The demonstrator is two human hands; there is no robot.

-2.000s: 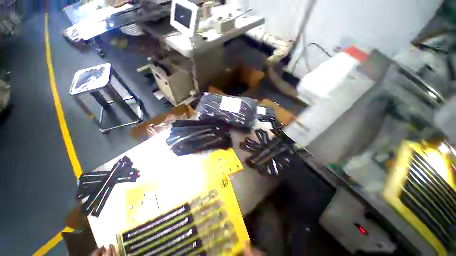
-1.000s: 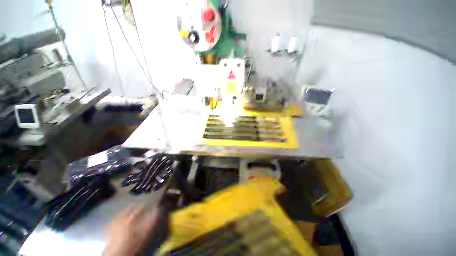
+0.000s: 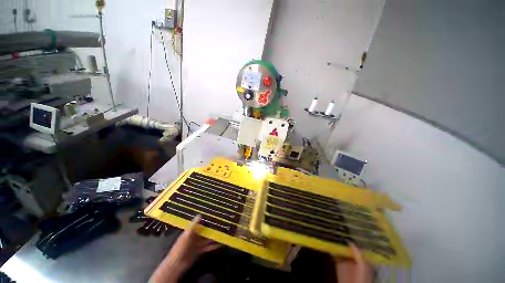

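Two yellow templates with black strips in parallel slots are side by side in front of the sewing machine head (image 3: 272, 135). My left hand (image 3: 187, 247) holds the front edge of the left template (image 3: 221, 167), thumb on top. My right hand (image 3: 354, 265), cut off by the lower edge of the picture, grips the front edge of the right template (image 3: 326, 189), which is slightly blurred. The right template's left edge overlaps the left template. The templates hide most of the machine table, and I cannot tell whether the left one rests on it.
Black strip bundles (image 3: 77, 226) and a clear bag of strips with a white label (image 3: 105, 190) lie on the metal table (image 3: 130, 249) at the left. A control panel (image 3: 350, 163) is right of the machine. Thread cones (image 3: 314, 106) stand behind it.
The view has turned from the small table to the machine. The carried template is now raised at the right. The template that lay under the machine is now nearer, at the left, with my left hand on it.
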